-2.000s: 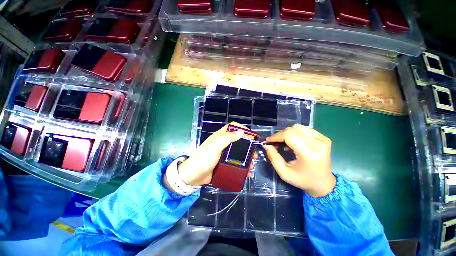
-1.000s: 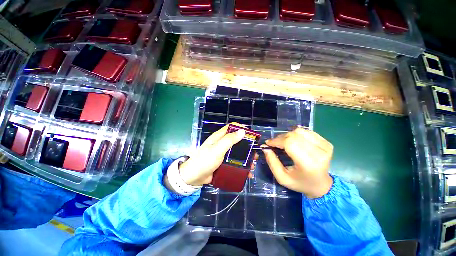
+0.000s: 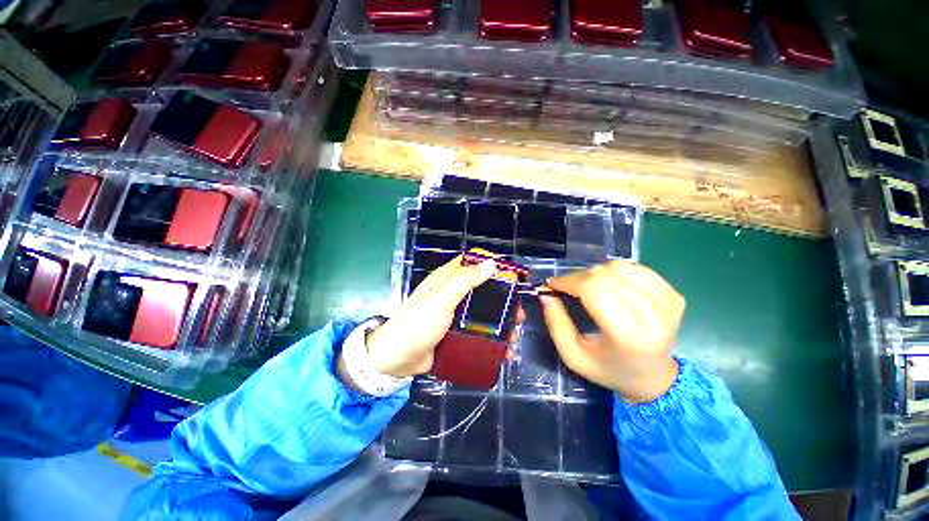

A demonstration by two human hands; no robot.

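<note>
A red-and-black device unit [image 3: 471,360] is in my left hand [image 3: 420,317], above the central tray. Its red end points toward me, and a dark display window [image 3: 489,305] with a pale outline shows in its upper part. My left fingers wrap its left side and upper edge, with fingertips at its right edge. My right hand [image 3: 618,324] is at the right of the unit, thumb and index finger pinched on a thin tool [image 3: 537,290], perhaps tweezers. The tool's tip is at the unit's upper right edge; whether it touches is unclear.
The central work tray [image 3: 562,432] lies under my hands on the green bench [image 3: 739,336]. Clear plastic trays of red-and-black units stand left [image 3: 153,259] and rear [image 3: 611,63]. A right tray [image 3: 866,295] holds pale-framed parts. A wooden board [image 3: 652,188] lies under the rear stack.
My right hand and the thin tool have shifted slightly at the unit's right edge. My left hand and the unit have hardly moved.
</note>
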